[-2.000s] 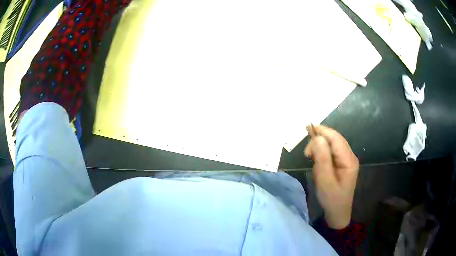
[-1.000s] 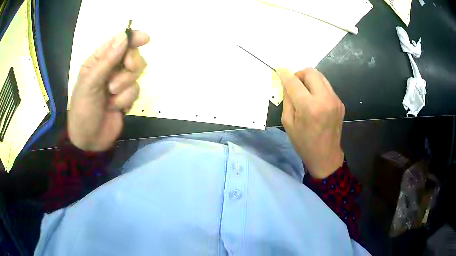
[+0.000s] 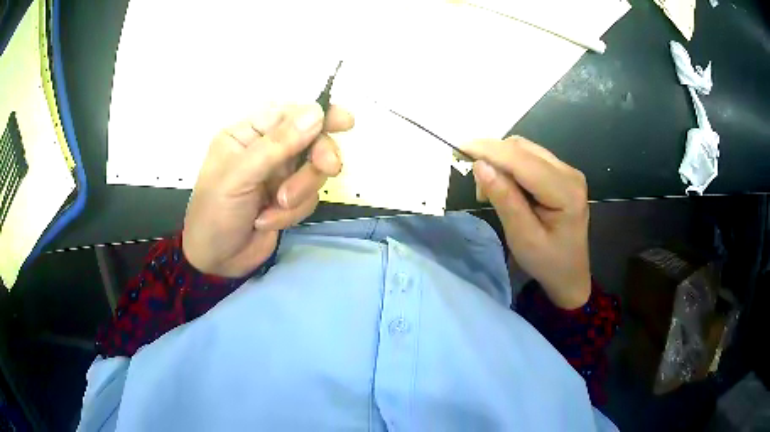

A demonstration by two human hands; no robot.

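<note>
My left hand (image 3: 262, 181) holds a small black workpiece (image 3: 327, 91) between thumb and fingertips, its thin tip pointing up and slightly right. My right hand (image 3: 536, 202) holds a thin dark probe (image 3: 426, 131), which points up and left toward the workpiece. A gap remains between the probe's tip and the workpiece. Both hands are above the front part of the white work-surface paper (image 3: 211, 101). The lower part of the workpiece is hidden in my left fingers.
A blue-rimmed tray (image 3: 71, 139) at the left holds parallel dark sticks (image 3: 12, 164) on yellowish paper. A pale stick (image 3: 540, 29) lies on the paper. Twisted white tissue (image 3: 699, 126) lies at the right. A cardboard box with clear plastic (image 3: 688, 325) is below right.
My left arm has come back from the tray area, and my left hand has moved right with the workpiece, nearer the probe. My right hand has also come over the paper from its right edge.
</note>
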